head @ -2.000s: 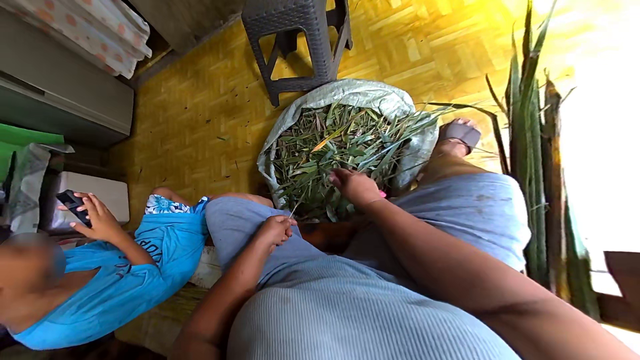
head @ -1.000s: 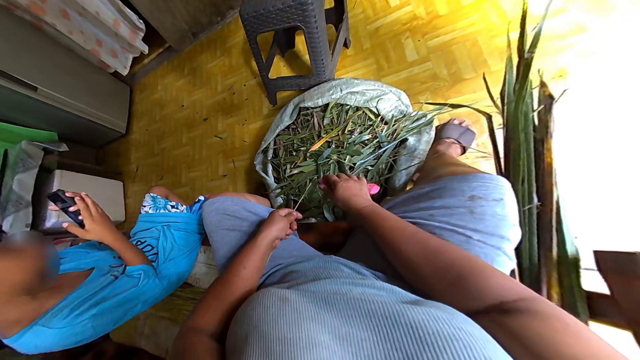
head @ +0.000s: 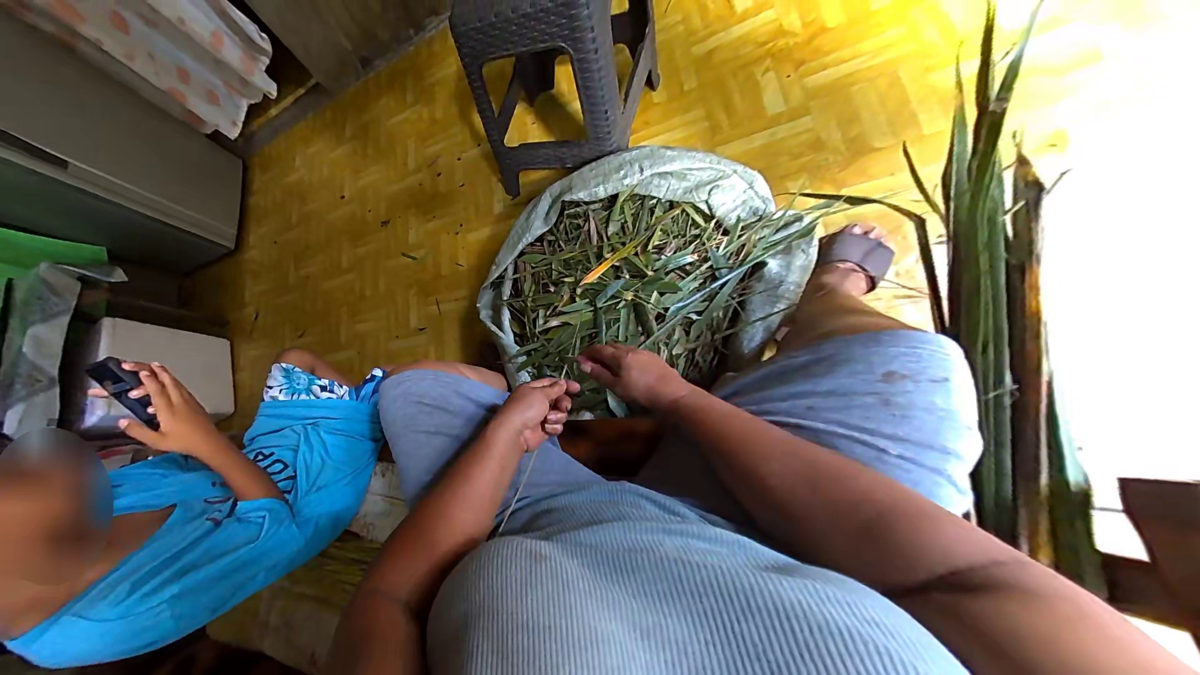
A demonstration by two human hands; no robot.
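Observation:
Between my knees stands a pale woven plastic sack (head: 647,169), its rim rolled open, full of cut green leaf pieces (head: 628,281) with one yellow-orange piece among them. My left hand (head: 536,412) pinches a thin pale strip (head: 517,492) that hangs down over my lap towards my shirt. My right hand (head: 637,373) is just to the right of it, over the sack's near edge, fingers bent near the strip's upper end. Whether it holds anything cannot be told.
A dark plastic stool (head: 562,37) stands beyond the sack on the yellow patterned floor (head: 347,216). Long green leaves (head: 994,328) stand upright on the right. At my left sits a person in a blue shirt (head: 272,506), holding a dark device (head: 122,386). A white box (head: 169,352) lies behind.
My right hand moved left towards my left hand, then slightly right again, its fingers now loosely bent. My left hand has stayed near the sack's edge with the strip.

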